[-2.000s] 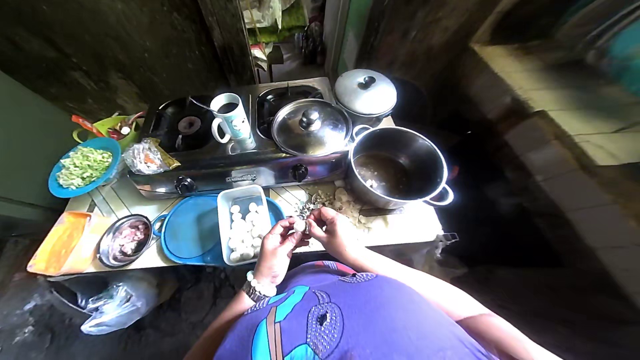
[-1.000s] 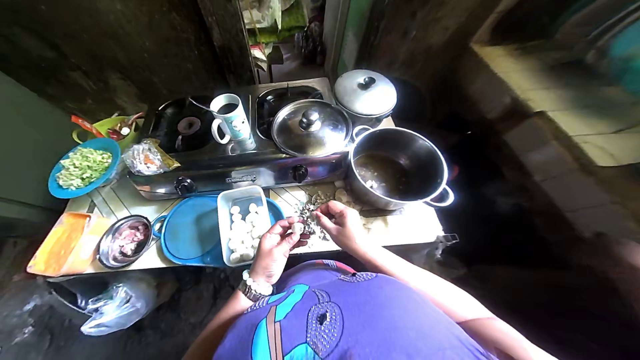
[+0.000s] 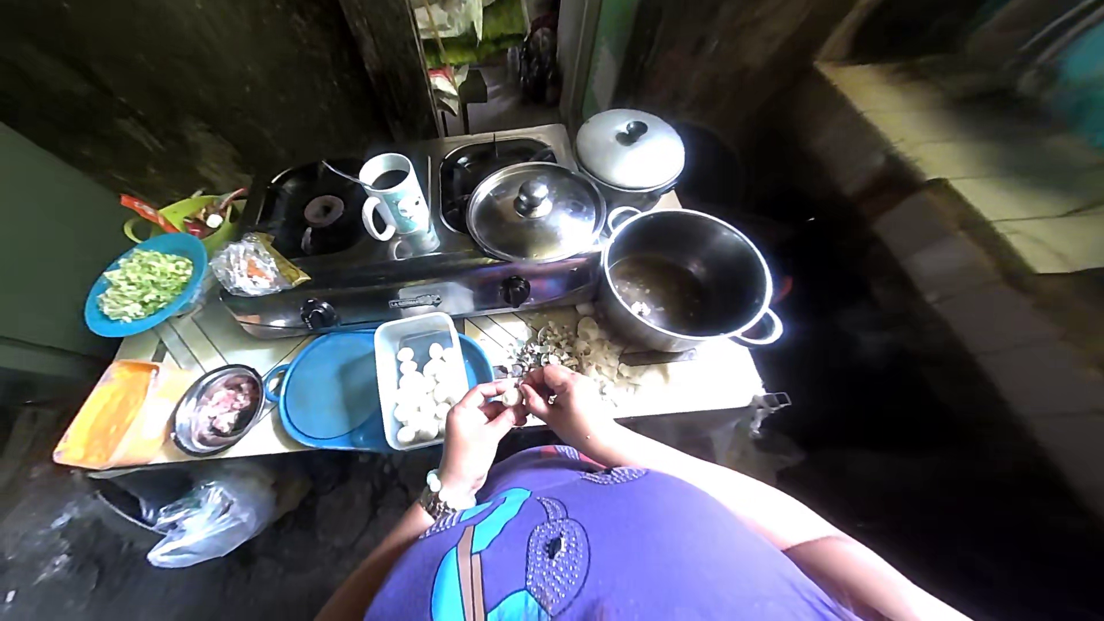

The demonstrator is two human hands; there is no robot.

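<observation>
Between the fingertips of my left hand (image 3: 473,431) is a small whitish egg (image 3: 511,397), partly hidden by the fingers. My right hand (image 3: 569,407) touches it from the other side with thumb and forefinger. Left of my hands, a rectangular plastic container (image 3: 385,371) holds several peeled small white eggs (image 3: 423,401) and stands partly on a blue plastic lid (image 3: 332,388). Just beyond my fingers lies a heap of broken speckled and pale eggshells (image 3: 552,349). A steel pot (image 3: 750,285) with some liquid in the bottom stands right of the shells.
A gas stove (image 3: 414,289) runs along the back with a mug (image 3: 398,203) and a glass lid (image 3: 535,220) on it. Behind the pot is a lidded pot (image 3: 630,151). At left are a blue plate of chopped greens (image 3: 145,285), a bowl of meat (image 3: 226,407) and an orange-stained container (image 3: 112,414).
My right hand has moved left from the shell heap, where it was a second ago, back to the egg at my left fingertips. My left hand keeps its hold.
</observation>
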